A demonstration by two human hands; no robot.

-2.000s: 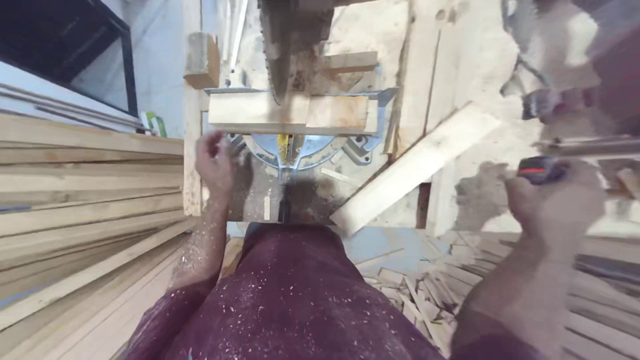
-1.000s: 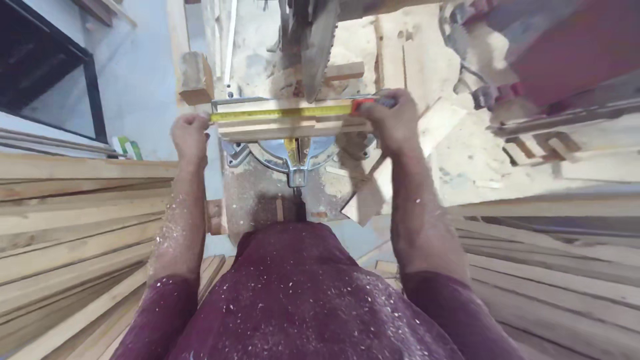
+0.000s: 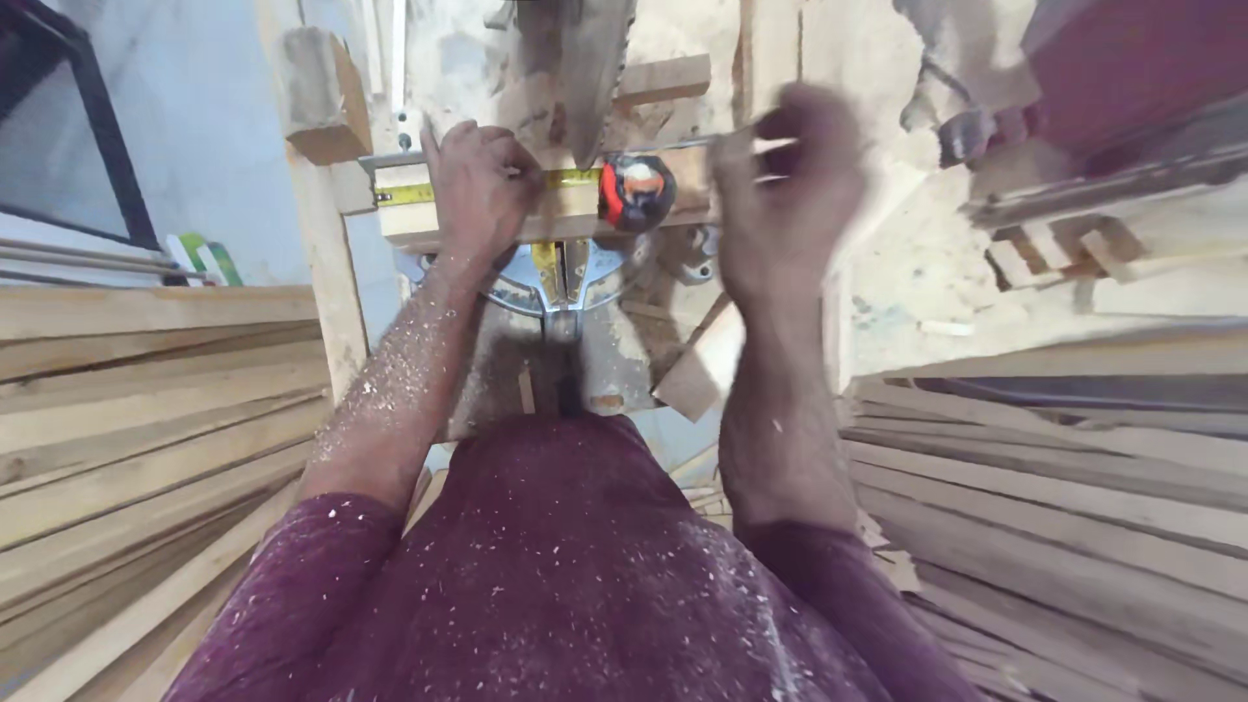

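A wooden block (image 3: 409, 222) lies across the base of a miter saw (image 3: 561, 292), below the toothed saw blade (image 3: 593, 83). The tape measure (image 3: 638, 192), with a red and black case, rests on the wood, its yellow blade (image 3: 405, 194) drawn out leftward along it. My left hand (image 3: 480, 190) lies over the tape blade and the wood, fingers bent; whether it grips them I cannot tell. My right hand (image 3: 795, 185) is blurred, above the right end of the wood and right of the tape case, its fingers curled; what it holds, if anything, is unclear.
Long boards are stacked at the left (image 3: 156, 409) and right (image 3: 1053, 487). A wood block (image 3: 327, 97) stands at the bench's upper left. An offcut (image 3: 702, 361) lies slanted near my right forearm. Another person's maroon clothing (image 3: 1141, 78) shows at the upper right.
A second ago my right hand was at the tape case; now it is off it, to the right. My left hand has moved from the wood's left end inward over the tape blade.
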